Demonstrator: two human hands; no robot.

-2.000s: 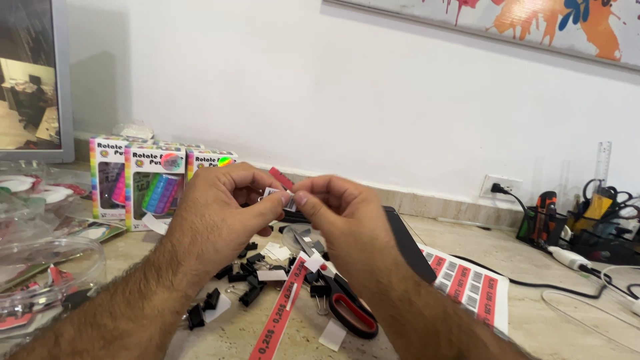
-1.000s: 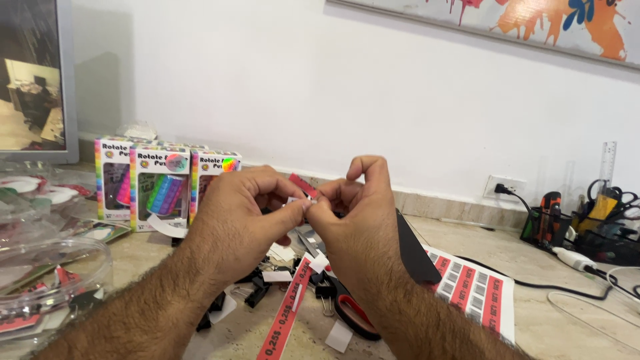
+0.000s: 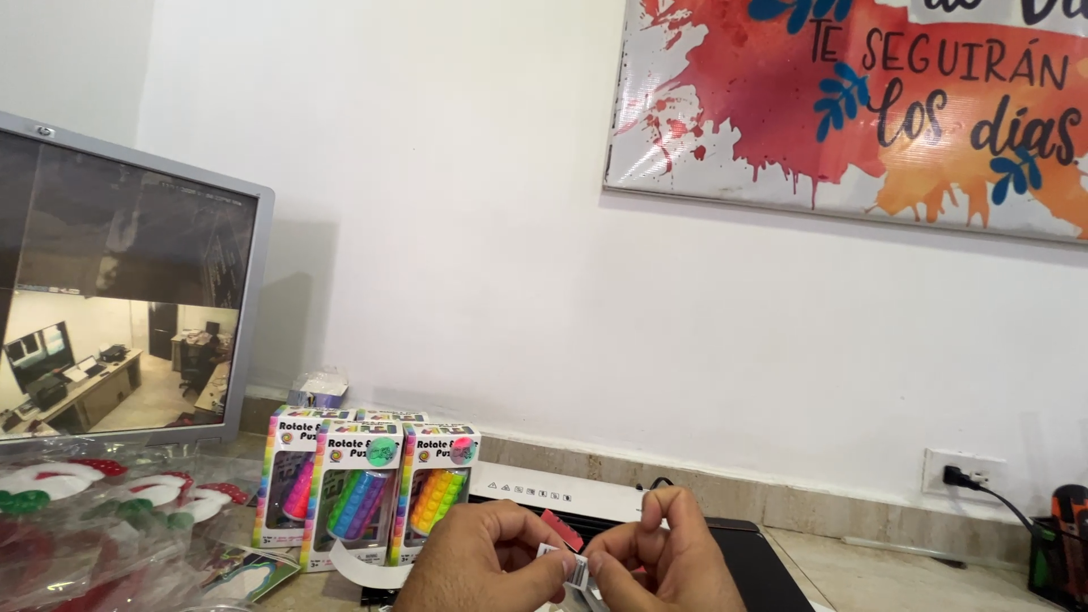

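Note:
Low in the middle of the head view, my left hand (image 3: 497,557) pinches a small white label (image 3: 568,568) with printed bars between thumb and index finger. The fingertips of my right hand (image 3: 659,557) meet the label's right edge, with its index finger raised and bent. A red paper piece (image 3: 563,529) shows just behind the fingertips. Boxed puzzle toys (image 3: 357,501) stand just left of my left hand, a curved white strip (image 3: 367,568) in front of them. Both wrists are cut off by the lower frame edge.
Behind my hands lies a white and black device (image 3: 552,489). A monitor (image 3: 259,255) stands at left above clear plastic packages (image 3: 110,510). At right are a wall outlet (image 3: 965,476) with a black plug and a black mesh holder (image 3: 1041,561). A painted canvas (image 3: 765,110) hangs above.
The view has tilted up strongly, so the scissors, binder clips and sheet of red labels have left the frame. Both hands stay together at the small label; my right index finger has risen since two seconds ago.

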